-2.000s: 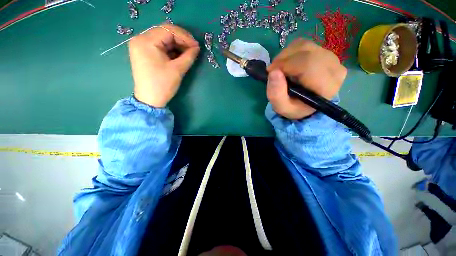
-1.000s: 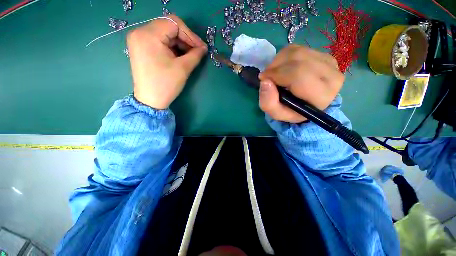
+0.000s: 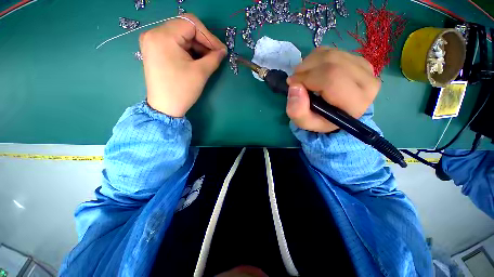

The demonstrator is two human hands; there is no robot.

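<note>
My left hand [image 3: 176,65] pinches the pale solder wire [image 3: 130,33], which curves over the hand and trails left. Its fingertips are beside two small speckled circuit assemblies [image 3: 231,39] lying end to end on the green mat. My right hand [image 3: 335,89] holds the black soldering iron [image 3: 346,123] like a pen. Its coppery tip points left, close to the lower assembly; I cannot tell if it touches. The white pad [image 3: 275,55] lies just beyond the iron, partly hidden by my right hand.
More assemblies [image 3: 279,12] cluster at the far side, with a few at left. Red lead wires [image 3: 376,40] are piled right of the pad. A yellow pot [image 3: 417,57], a square yellow-centred box [image 3: 450,99] and black cords stand at right. Another person's blue sleeve [image 3: 471,170] shows at lower right.
The iron's tip has moved from the white pad's left edge down-left to the lower assembly, then slightly right. The other person's foot and a yellow-green shape at lower right are gone from view.
</note>
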